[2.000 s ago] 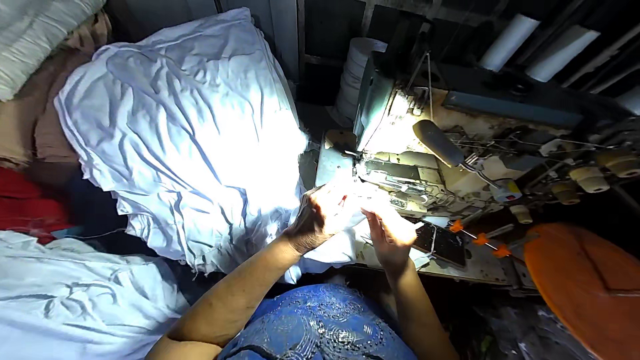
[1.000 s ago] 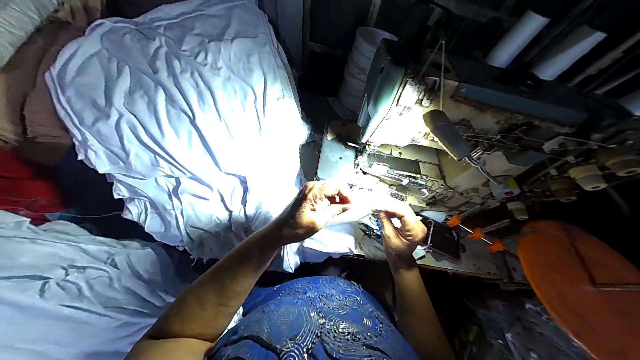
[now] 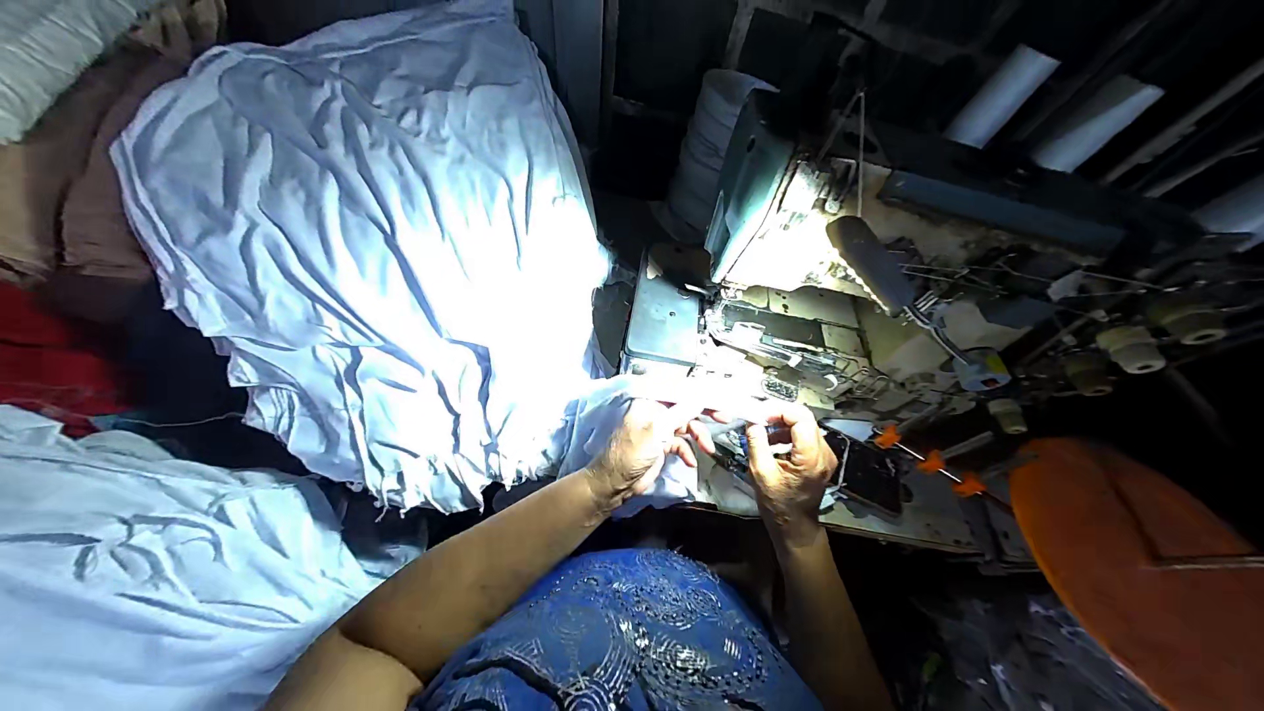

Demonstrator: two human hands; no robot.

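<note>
My left hand (image 3: 637,449) is closed on the edge of a piece of white fabric (image 3: 602,420) in front of the sewing machine (image 3: 800,316). Just right of it, my right hand (image 3: 793,459) pinches the same fabric's edge between thumb and fingers; a small dark item shows near its fingertips, too unclear to name. Glare washes out the fabric between the hands. The machine's presser area lies right beyond them. A tall pile of white fabric pieces (image 3: 395,247) stands to the left of the machine.
More white cloth (image 3: 148,563) lies at lower left, near red cloth (image 3: 49,355). White thread cones (image 3: 1002,94) stand behind the machine. A dark phone-like object (image 3: 869,474) rests on the machine table's right. An orange rounded panel (image 3: 1136,563) is at right. A lamp (image 3: 869,265) hangs over the machine.
The hands were close together on the fabric two seconds ago; the right hand has since turned and moved a little apart from the left. Both remain in front of the machine.
</note>
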